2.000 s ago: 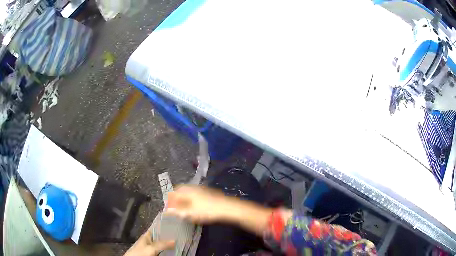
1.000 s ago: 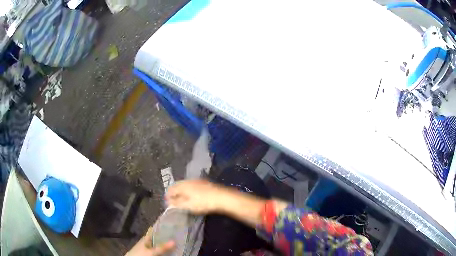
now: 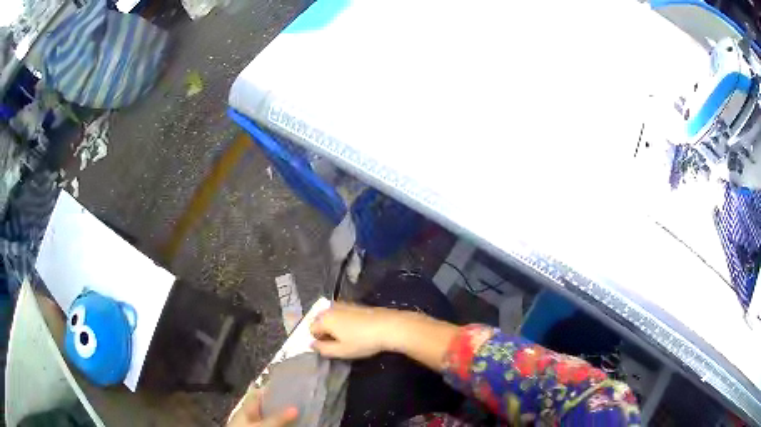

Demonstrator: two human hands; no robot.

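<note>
A stack of grey-brown fabric pieces (image 3: 294,385) lies at lap level at the bottom, on a white board (image 3: 304,332) whose upper edge shows. My left hand (image 3: 265,412), cut off by the bottom edge, grips the stack with the thumb on top. My right hand (image 3: 350,331), in a floral sleeve, has its fingers curled on fabric at the stack's upper end; its fingertips are partly hidden. A linked grey-brown strip (image 3: 343,238) runs from the blue basket (image 3: 385,223) under the table down to my right hand.
The white table (image 3: 467,108) fills the upper right, its ruler edge slanting down right. A sewing machine (image 3: 719,104) and striped navy fabric (image 3: 741,238) are at right. A blue googly-eyed pouch (image 3: 102,338) lies on a white board at left. A striped bundle (image 3: 104,54) is on the floor.
My right hand has moved slightly right. The white board's edge now shows beside the stack. The strip near the basket hangs narrower and twisted. The view has shifted slightly.
</note>
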